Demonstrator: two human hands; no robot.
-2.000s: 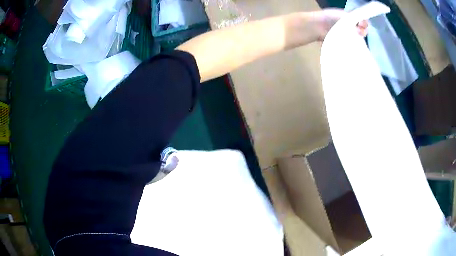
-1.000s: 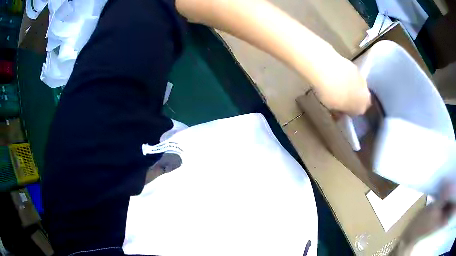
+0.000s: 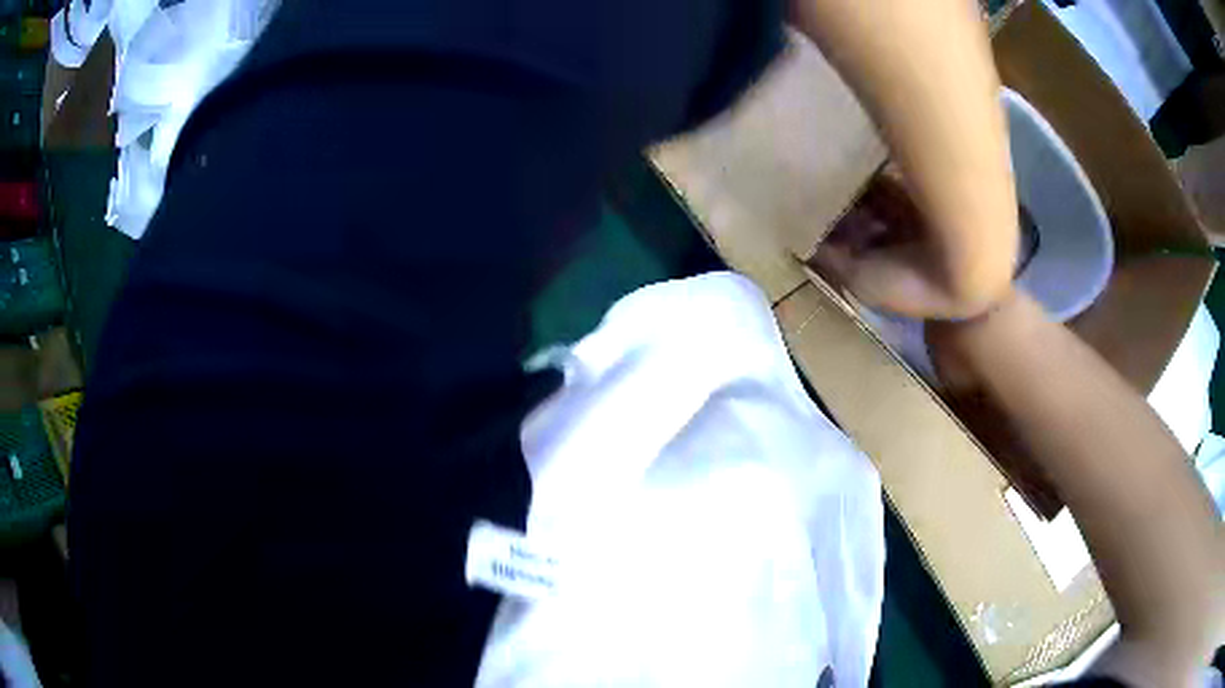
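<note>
The open cardboard carton [image 3: 1146, 316] stands tilted in view at the right. A white foam liner strip [image 3: 1061, 202] curves in a ring inside it. My left hand [image 3: 903, 276] is down inside the carton at the near wall, its arm coming from the top; it is blurred and its fingers are hidden. My right forearm comes from the lower right and crosses the carton to meet my left wrist; my right hand is mostly hidden there. What either hand holds cannot be seen.
The carton stands on a cardboard-covered bench [image 3: 927, 464] with crinkled clear tape near its lower end. White sheets [image 3: 1128, 54] lie beyond the carton, and a white piece [image 3: 1055, 538] lies beside it. A white heap [image 3: 182, 74] and crates are at the left.
The liner has gone lower into the carton and now forms a ring. My right hand has moved from the lower right into the carton, and my left arm has swung right.
</note>
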